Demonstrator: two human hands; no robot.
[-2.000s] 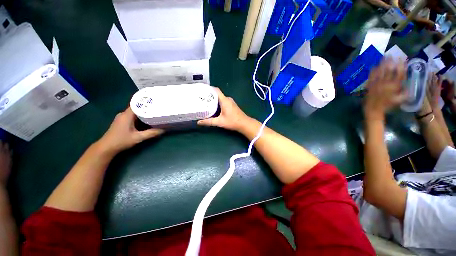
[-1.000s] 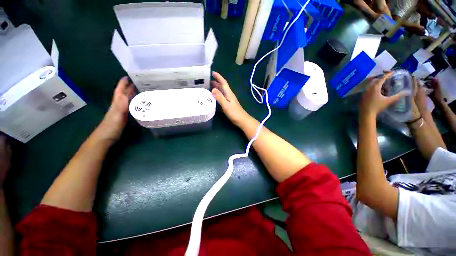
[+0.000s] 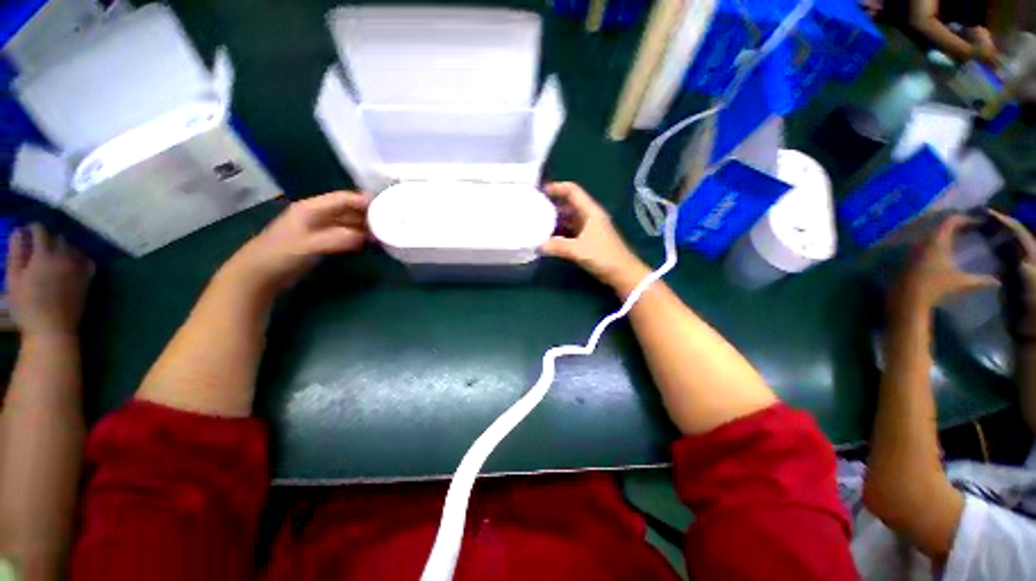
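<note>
A white oblong unit with rounded ends [image 3: 464, 218] stands at the middle of the bench in front of me, its greyish lower body showing below. My left hand [image 3: 329, 225] has its fingers at the unit's left end. My right hand [image 3: 585, 233] has its fingers around the right end. Right behind the unit stands an open white retail box [image 3: 445, 142], its lid upright and its side flaps spread. The unit hides most of the box's front. The picture is slightly blurred.
An open box with a white unit inside [image 3: 170, 187] stands at left, beside another person's hand [image 3: 48, 278]. At right are a blue-sided box [image 3: 733, 208], a white unit [image 3: 795, 216] and another person's hands [image 3: 941, 267]. A white cable [image 3: 511, 422] crosses the view. Pale posts [image 3: 665, 68] stand behind.
My hands were apart beside the unit one second ago and now touch both its ends. The whole view has shifted, so things appear further right. Another person's hand now shows more at left.
</note>
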